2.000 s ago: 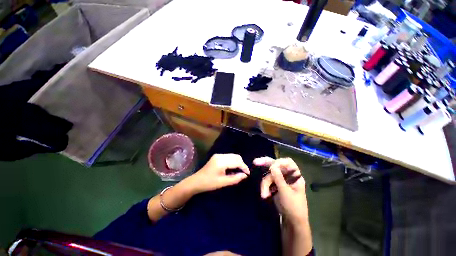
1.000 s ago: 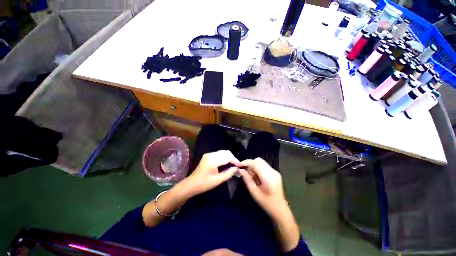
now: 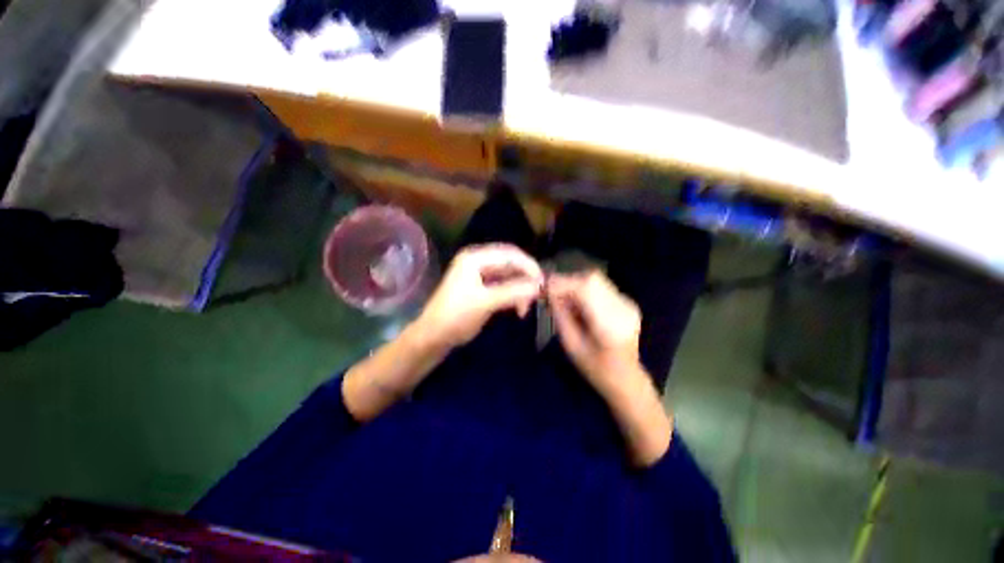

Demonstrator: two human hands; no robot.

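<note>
The frame is blurred. My left hand (image 3: 481,295) and my right hand (image 3: 598,327) meet at the fingertips above my lap, pinching a small dark piece (image 3: 543,291), likely black fabric. Its shape and any needle or thread are too small to see. A greyish pointed blade (image 3: 545,324), likely thread snips, sticks down from under my right hand's fingers; its grip is hidden. On the table above, a pile of black pieces (image 3: 380,20) lies left of a black phone (image 3: 473,68), and a smaller black cluster (image 3: 581,35) lies to its right.
The white table (image 3: 672,130) curves across the top. A grey cloth mat (image 3: 760,99) and blurred thread cones (image 3: 947,88) are at the right. A pink waste basket (image 3: 377,258) stands on the green floor at left. A grey cloth-lined bin (image 3: 165,187) is beyond it.
The view has tilted down, so the table sits higher and is partly cut off. My hands, apart two seconds ago, came together by one second ago and remain together at the fingertips.
</note>
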